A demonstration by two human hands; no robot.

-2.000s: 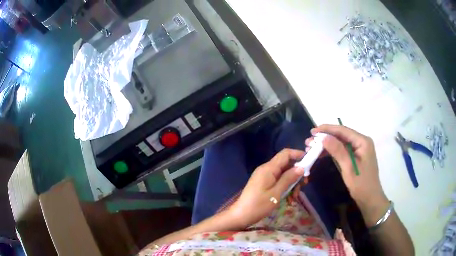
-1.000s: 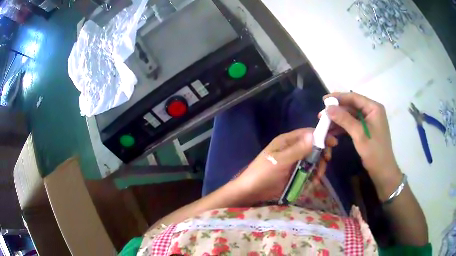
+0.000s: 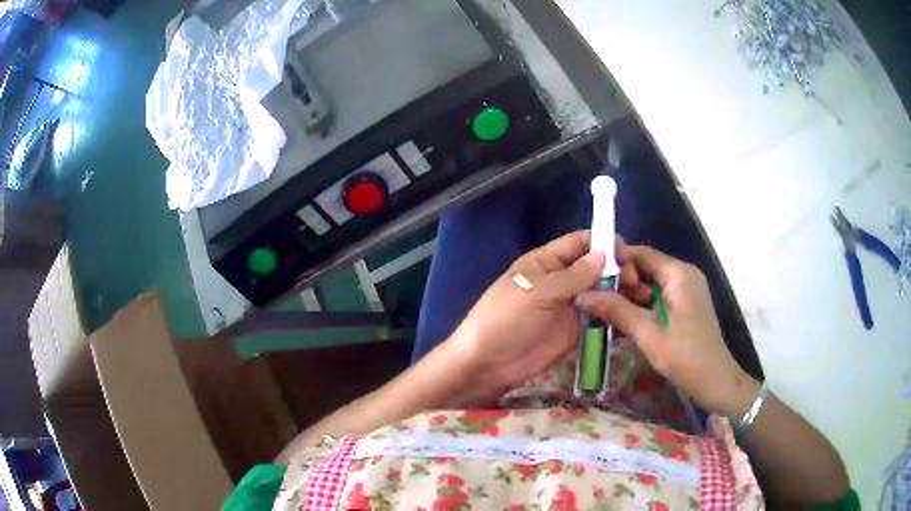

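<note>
A toothbrush body (image 3: 602,232) is held upright over my lap, its small round white head pointing away from me. Its lower handle is open and shows a bright green battery (image 3: 593,357) inside. My left hand (image 3: 527,309) grips the body from the left, thumb on the white neck. My right hand (image 3: 671,317) touches it from the right, its fingers at the dark section just below the white part. A thin green stick tool (image 3: 659,305) is tucked between the fingers of my right hand. The far-side fingertips are hidden.
A machine with a black panel (image 3: 325,256), green and red buttons stands ahead left, with a crumpled plastic bag (image 3: 215,110) on it. Blue-handled cutters (image 3: 857,261) and a heap of small parts (image 3: 787,42) lie on the pale worktable (image 3: 719,150). An open carton (image 3: 150,399) is at lower left.
The toothbrush body has turned more upright, and its white head now stands clear of the fingers. My right hand has moved down from the head to the handle section. The view has shifted slightly.
</note>
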